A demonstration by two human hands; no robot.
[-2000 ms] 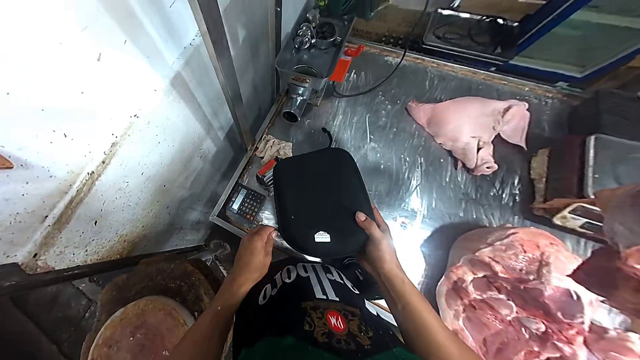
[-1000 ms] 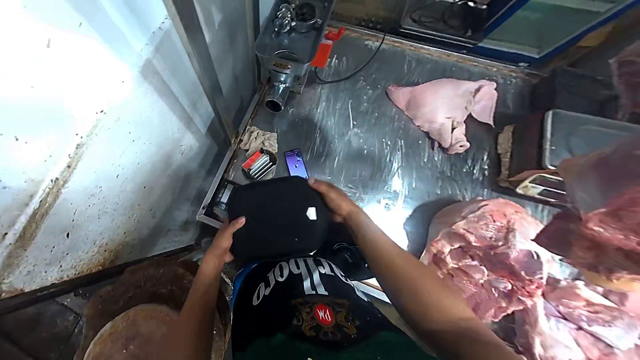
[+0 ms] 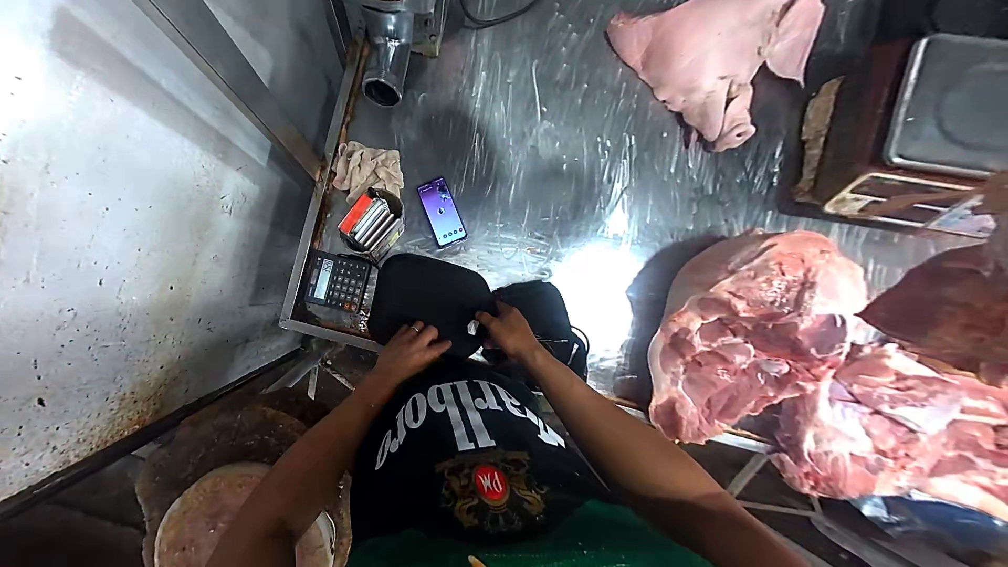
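Note:
A black zippered case [image 3: 429,295] lies at the near edge of the metal table, close to my body. My left hand [image 3: 411,346] rests on its near side with bent fingers. At its right edge my right hand [image 3: 506,331] touches the case near a small white tag. Another black pouch [image 3: 539,311] sits just right of it, partly behind my right hand. Beyond the case lies a smartphone [image 3: 442,211] with its screen lit. A calculator [image 3: 339,281] is to the left, beside a small container of cards or packets [image 3: 372,224].
A crumpled cloth [image 3: 368,168] and a metal meat grinder spout [image 3: 386,67] are at the back left. A pig's head skin [image 3: 720,63] lies at the back, with a scale [image 3: 949,106] to its right. Large raw meat cuts [image 3: 756,331] fill the right side.
The black case has moved from over the table corner to lie closer beside the calculator, and my hands have shifted along it. The phone, hidden at first, now shows fully. The view has moved closer.

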